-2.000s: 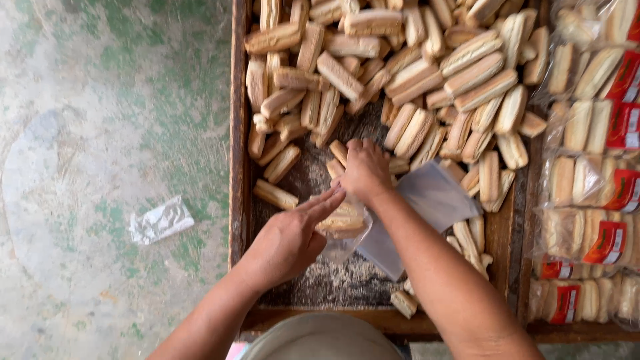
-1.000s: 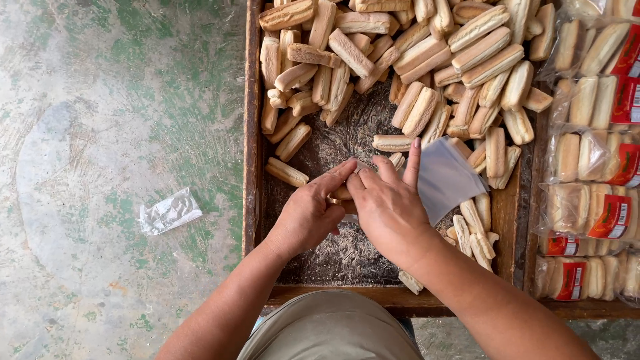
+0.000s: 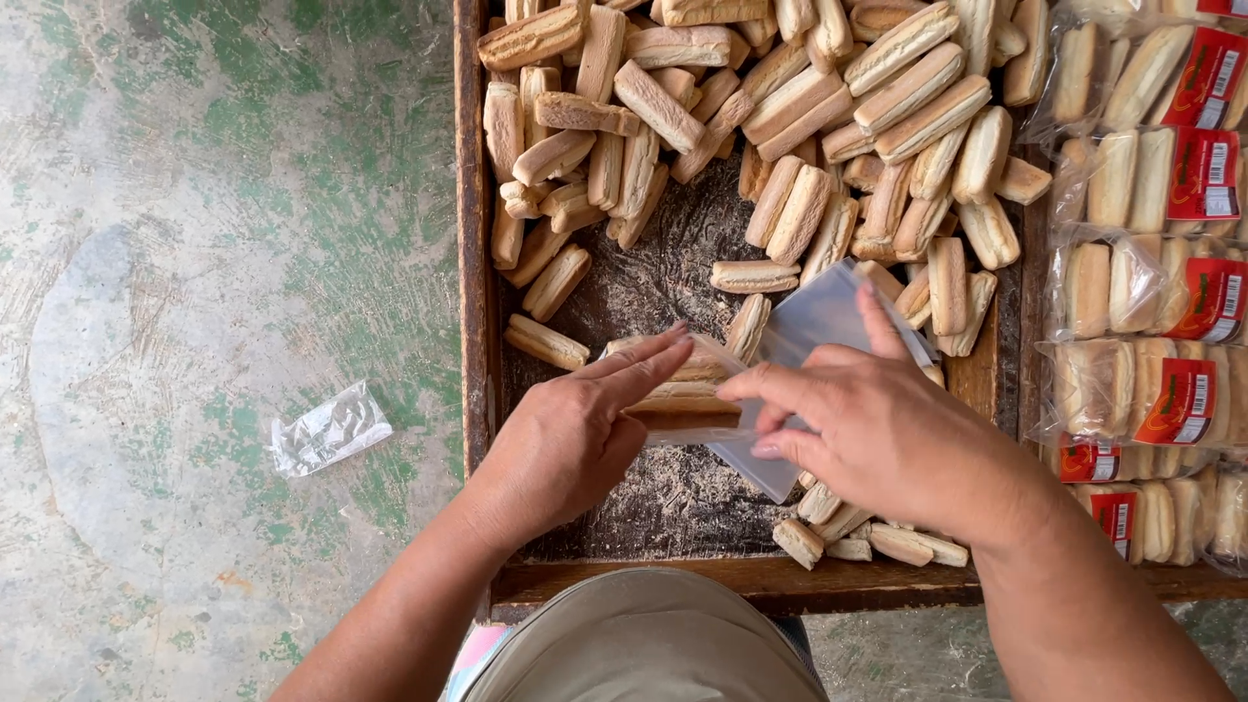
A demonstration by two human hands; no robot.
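A clear plastic bag with several finger-shaped biscuits [image 3: 682, 400] inside lies between my hands, over the near part of a wooden tray [image 3: 473, 292]. My left hand [image 3: 585, 429] grips the bag's left side, its fingers lying over the biscuits. At the bag's right end, the thumb and bent fingers of my right hand [image 3: 848, 419] pinch the plastic, while one finger points up over a stack of flat plastic bags [image 3: 814, 317]. That stack rests on the tray and on loose biscuits, partly hidden by my right hand. A large heap of loose biscuits [image 3: 799, 107] fills the far part of the tray.
Filled biscuit packs [image 3: 1131, 380] with red labels lie in rows at the right. Broken biscuits [image 3: 843, 531] sit by the tray's near edge, with crumbs around. A crumpled clear wrapper [image 3: 331, 429] is on the worn green-grey floor [image 3: 195, 292] at the left.
The bag with biscuits, mostly covered by my hands a second ago, now shows between them. My right hand has moved right, from beside my left fingers to the bag's right end.
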